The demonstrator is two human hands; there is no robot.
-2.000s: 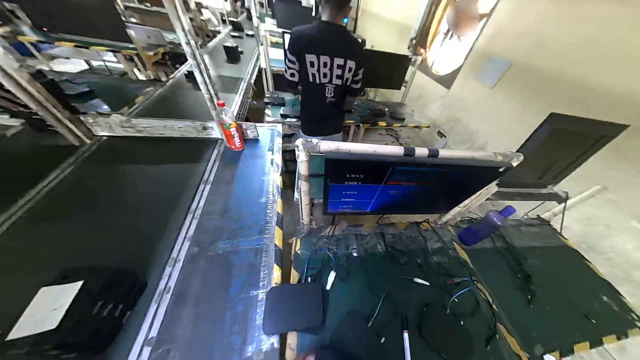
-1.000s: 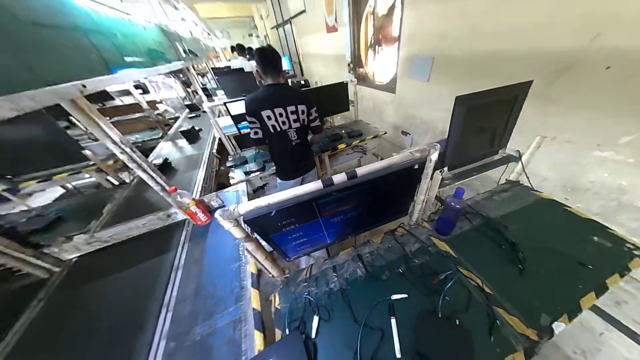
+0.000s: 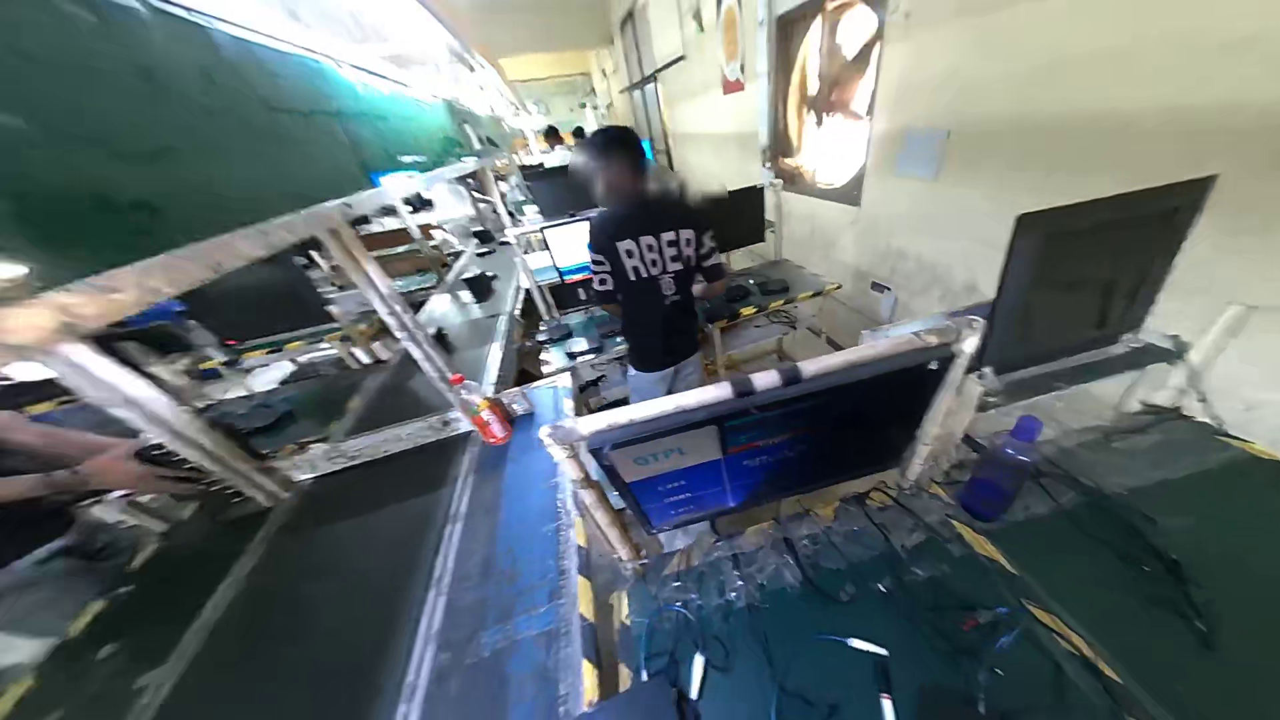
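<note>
Neither my left hand nor my right hand shows in the head view. Below me lies a green-topped workbench [image 3: 800, 620] with thin cables and a white-and-black pen-like tool [image 3: 884, 685]. A dark flat box or device [image 3: 640, 702] is cut off by the bottom edge. Behind the bench, a lit monitor [image 3: 780, 430] sits in a white pipe frame. To its right stands a blue plastic bottle [image 3: 1000, 470]. A red-labelled drink bottle [image 3: 488, 412] leans at the far end of the blue ledge on the left.
A conveyor belt [image 3: 320, 590] runs along the left. Beyond the monitor, a person in a black shirt [image 3: 655, 270] stands with their back to me. At far left, a co-worker's hands [image 3: 120, 470] hold a dark object. Another dark screen [image 3: 1095, 275] stands at the right.
The view has swung upward and turned. The black device at the belt's lower left, seen two seconds ago, is out of view. A co-worker's hands now show at far left.
</note>
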